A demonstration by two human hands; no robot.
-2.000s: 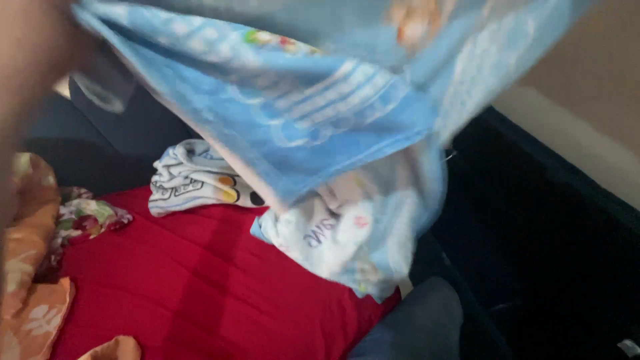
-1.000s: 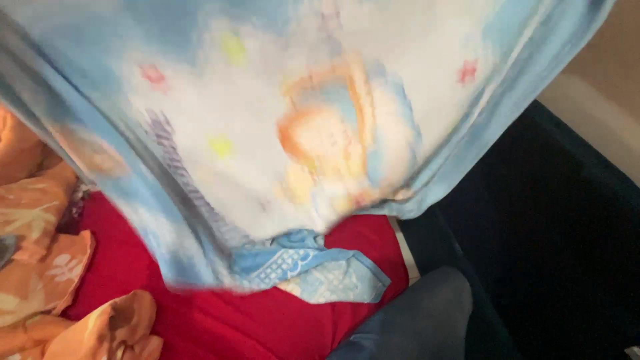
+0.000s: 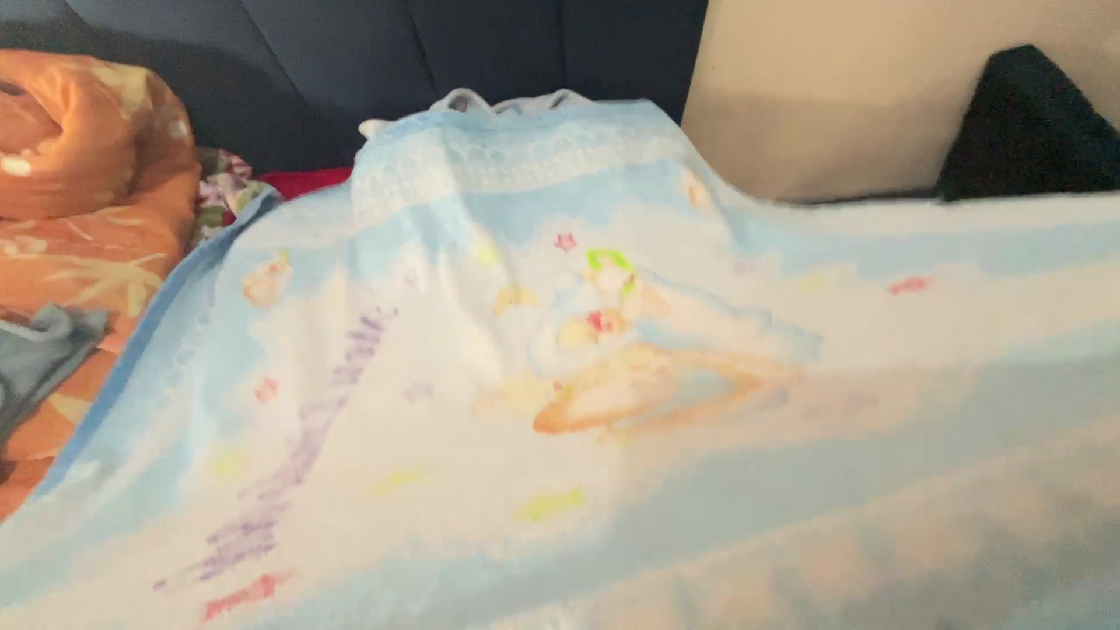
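Note:
A light blue and white printed cloth (image 3: 490,350), probably a baby blanket or towel, spreads across most of the head view, with a cartoon figure, stars and lettering on it. Its far part drapes over something raised near the dark padded panel, and its near part is blurred. Neither my left hand nor my right hand shows, so what they hold cannot be seen. Behind the cloth's far edge, a bit of pale fabric (image 3: 464,101) sticks up.
Orange patterned bedding (image 3: 96,157) is bunched at the left, with a grey cloth (image 3: 44,350) on it. Flowered fabric (image 3: 223,188) and red fabric (image 3: 306,181) peek out beside it. A dark padded panel (image 3: 350,52) stands behind; a black object (image 3: 1032,131) is by the beige wall (image 3: 822,105).
The blue and white cloth, folded over and hanging in the earliest frame, has been opened out and now covers most of the red fabric. The view has tilted up.

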